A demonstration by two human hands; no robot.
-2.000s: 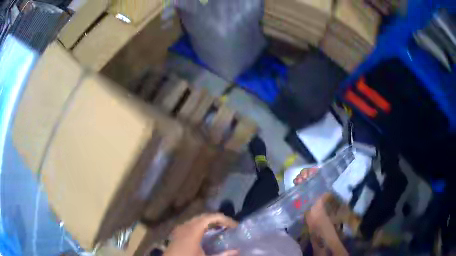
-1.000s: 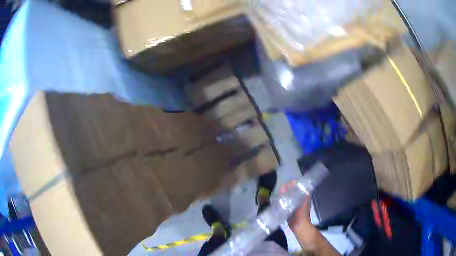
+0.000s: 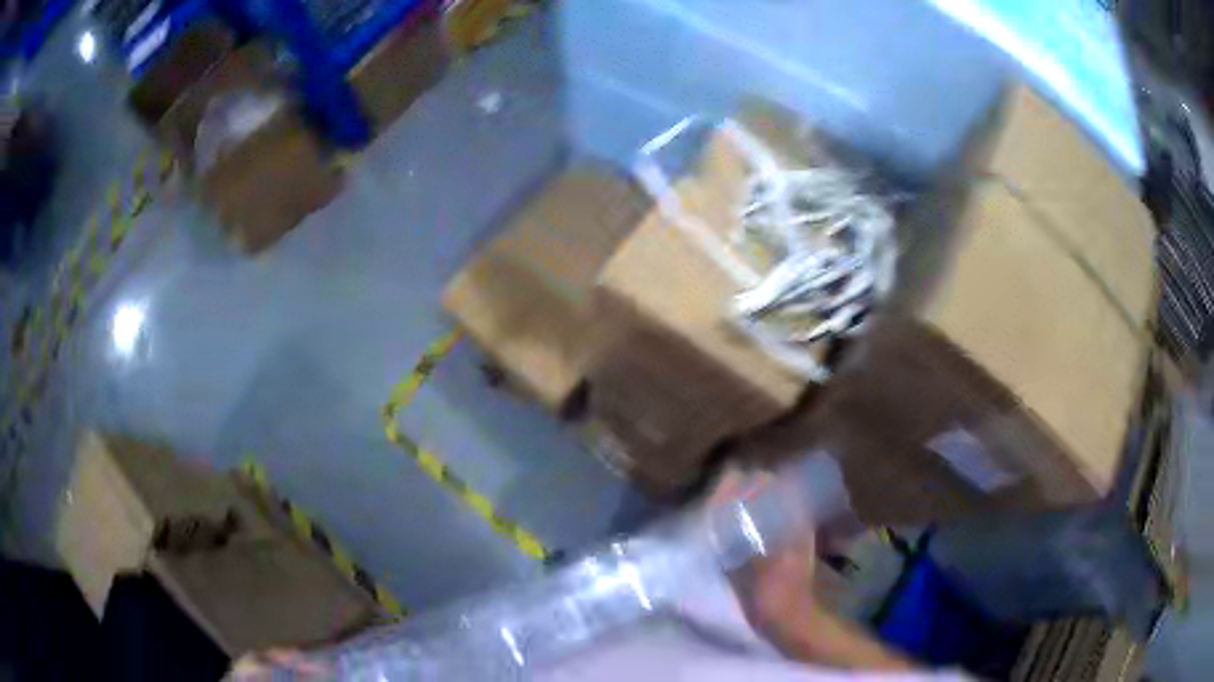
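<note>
A long, clear, shiny stack of plastic trays (image 3: 573, 600) lies slantwise across the bottom of the head view, blurred; its pockets cannot be made out. My right hand (image 3: 770, 540) grips it near its right end, with fingers partly seen through the plastic. My left hand (image 3: 280, 662) is at its left end, cut off by the bottom edge; only some fingers show, closed on the tray end.
An open carton (image 3: 679, 386) with tangled white strips (image 3: 825, 253) stands ahead, beside a smaller carton (image 3: 546, 273) and a tall carton (image 3: 1052, 293). Light blue plastic (image 3: 825, 67) drapes behind. Another carton (image 3: 240, 546) stands at left. Yellow-black tape (image 3: 459, 486) marks the grey floor.
The view has swung left, from the pallet and stacked cardboard to the floor and the carton of white strips. The tray stack stays in my hands and now lies flatter across the view.
</note>
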